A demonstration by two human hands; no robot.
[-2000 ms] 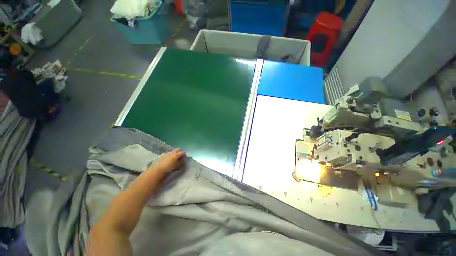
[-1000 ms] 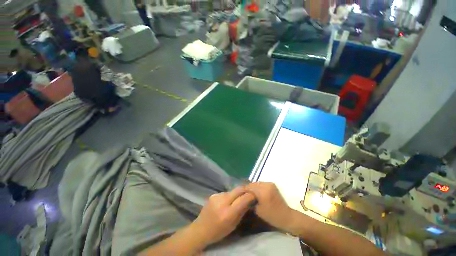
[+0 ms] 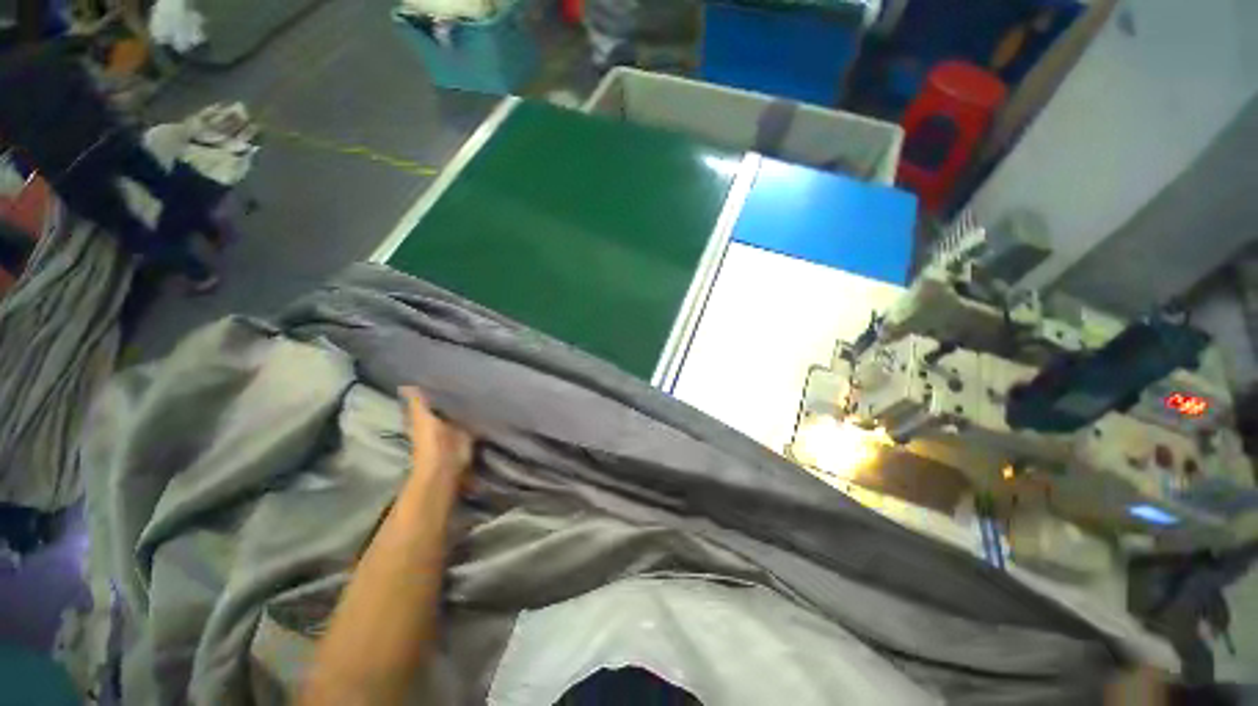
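Observation:
The large grey curtain panel (image 3: pixel 593 428) lies over my lap and along the front edge of the tables, heaped at the left. Its darker edge band stretches from upper left to lower right. My left hand (image 3: pixel 439 444) is on the cloth at left of centre, its fingers partly sunk in the folds. My right hand (image 3: pixel 1140 687) shows only as a small blurred part at the lower right edge, by the cloth's end; its fingers are hidden. A white cloth (image 3: pixel 662 628) covers my lap. The cream sewing machine (image 3: pixel 911 386) stands right, its lamp lit, with no panel under the needle.
A green-topped side table (image 3: pixel 580 235) adjoins the white sewing table (image 3: pixel 780 331) with its blue section. A cream bin (image 3: pixel 752 117) and a red stool (image 3: pixel 952 124) stand behind. Blue-handled snips (image 3: pixel 991 531) lie right of the lamp. A dark-clothed person (image 3: pixel 83 138) is at far left.
My hands were together on the cloth near the centre; now they are far apart, left hand moved left, right hand to the lower right. The edge band is now stretched out between them.

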